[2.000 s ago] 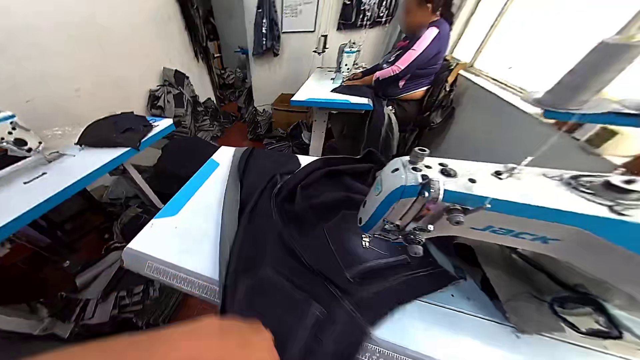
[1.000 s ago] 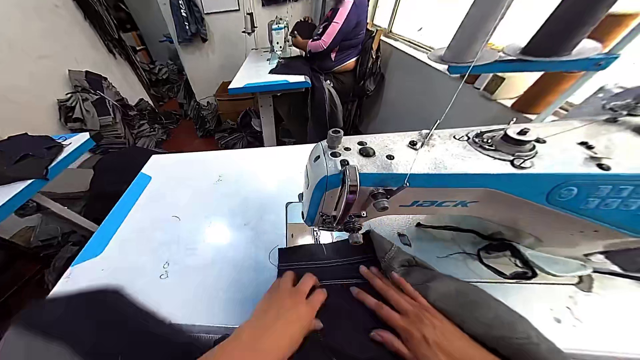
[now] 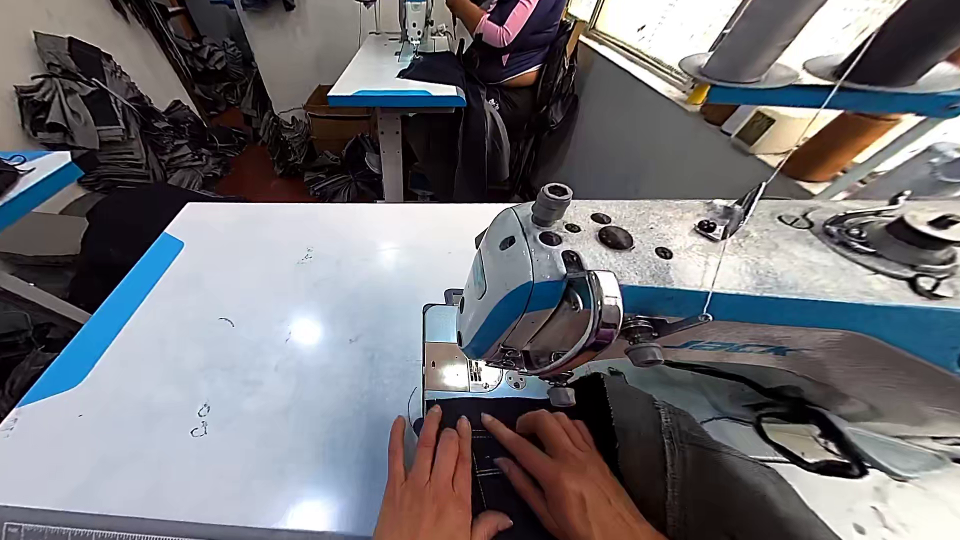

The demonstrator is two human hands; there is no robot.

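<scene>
Dark denim fabric with pale stitch lines lies in front of the needle area of a Jack sewing machine. My left hand rests flat on its left edge, fingers spread and pointing at the metal needle plate. On the right part of the same cloth my right hand presses with bent fingers. Neither hand grips the cloth. A grey piece of the garment extends to the right under the machine arm. The machine head hides the needle and presser foot.
White tabletop spreads left of the machine, with a ruler strip along its front edge. Thread cones stand at upper right. Beyond, a person sits at another sewing table. Fabric piles lie on the floor at left.
Two seconds ago the dark garment covered much of the tabletop; now it lies near the front of the needle area. Both hands have come onto it. The view has shifted toward the machine.
</scene>
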